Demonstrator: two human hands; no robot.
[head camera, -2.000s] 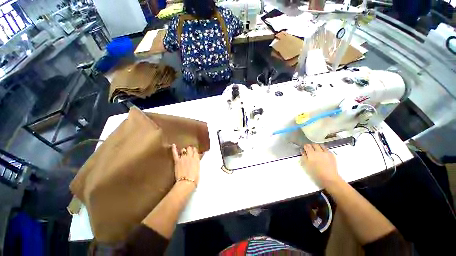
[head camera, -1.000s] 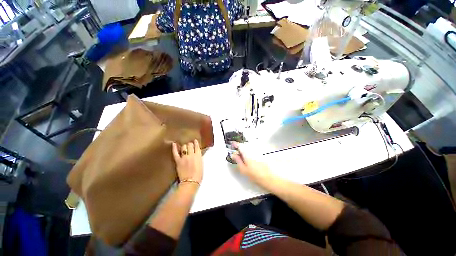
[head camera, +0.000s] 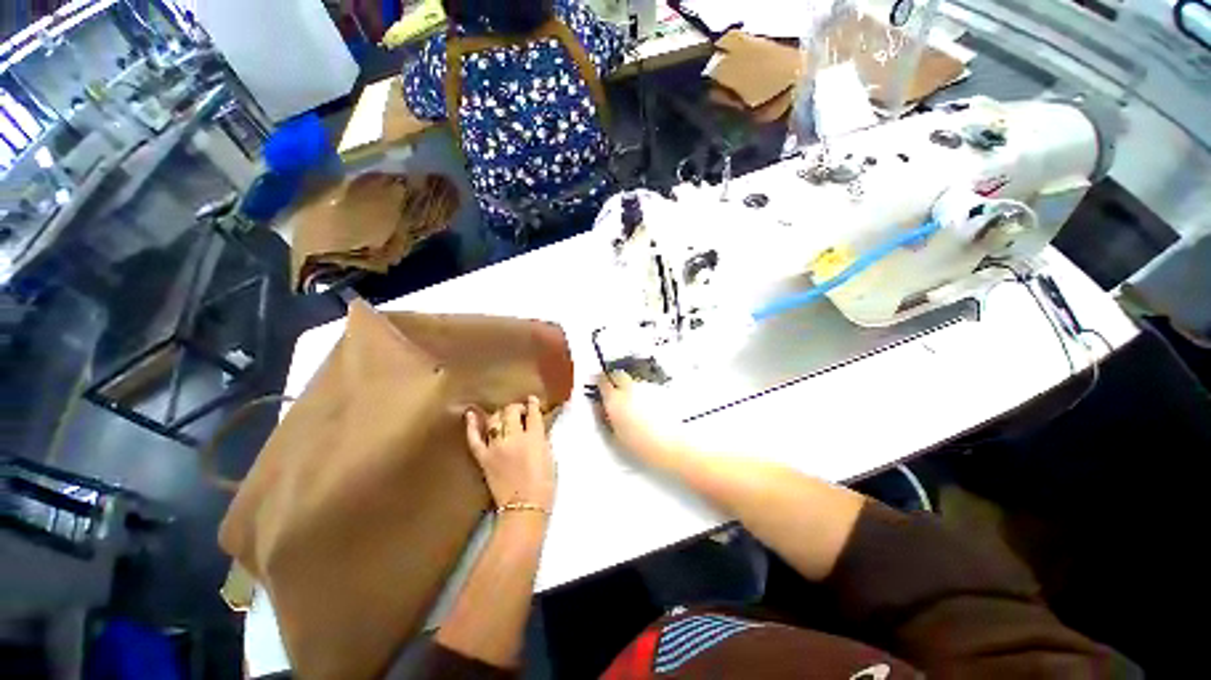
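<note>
A brown tote bag (head camera: 359, 478) lies at the left of the white table, with one thin brown handle loop (head camera: 239, 441) sticking out at its left. My left hand (head camera: 514, 458) lies on the bag near its right end, fingers bent on the fabric; whether it pinches the fabric is unclear. My right hand (head camera: 631, 415) is at the front of the needle area of the white sewing machine (head camera: 850, 219), right of the bag and apart from it. Its fingertips are near the metal needle plate (head camera: 640, 368); what they touch or hold is too small to tell.
The white table (head camera: 624, 511) carries black cables (head camera: 1062, 312) at its right end. A blue tube (head camera: 850, 276) runs along the machine head. Stacked brown pieces (head camera: 365, 226) lie beyond the table. A person (head camera: 531, 126) in a flowered top sits beyond it.
My right hand has moved left from the machine bed to the needle area, then slightly further toward the bag. My left hand has stayed on the bag. The view has shifted.
</note>
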